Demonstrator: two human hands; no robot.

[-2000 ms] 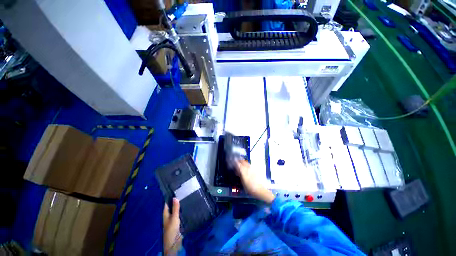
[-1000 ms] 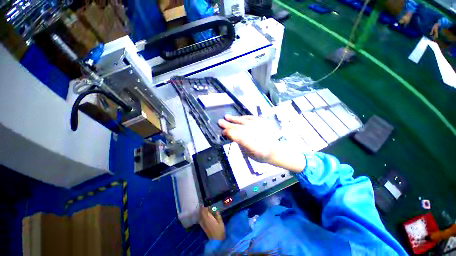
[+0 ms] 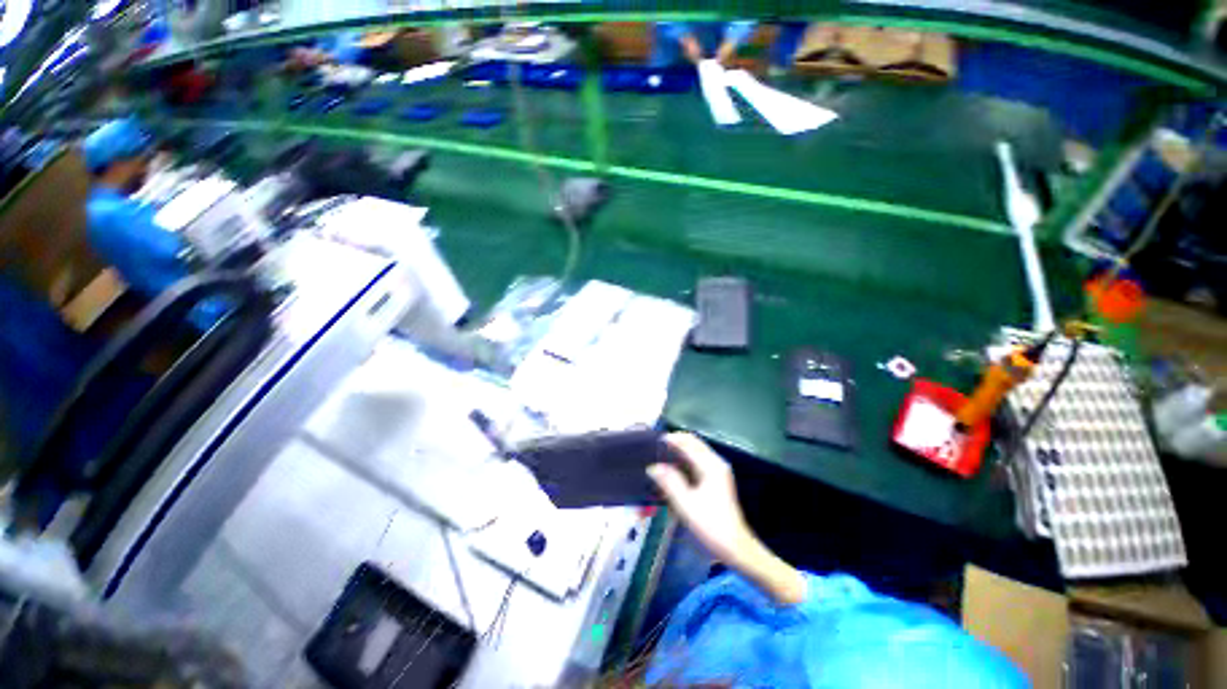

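Observation:
My right hand (image 3: 697, 487) grips one end of a dark device housing (image 3: 589, 467) and holds it above the right side of the white machine bed (image 3: 390, 464). The thumb and fingers close around the housing's right end. Another black housing or fixture with a small pale label (image 3: 384, 633) lies on the bed at the lower left. Two more dark housings lie on the green bench, a plain one (image 3: 723, 314) and one with a white label (image 3: 820, 399). My left hand is not in view.
A red screw tray (image 3: 939, 428) with an orange screwdriver (image 3: 993, 390) lies on the bench at right, beside a sticker sheet (image 3: 1106, 464). An open carton (image 3: 1012, 630) stands at lower right. The machine gantry (image 3: 249, 404) fills the left. A person in blue (image 3: 124, 215) is at far left.
The view has swung right. My right hand has left the large ribbed housing on the bed and now holds a dark housing. My left hand has gone out of view.

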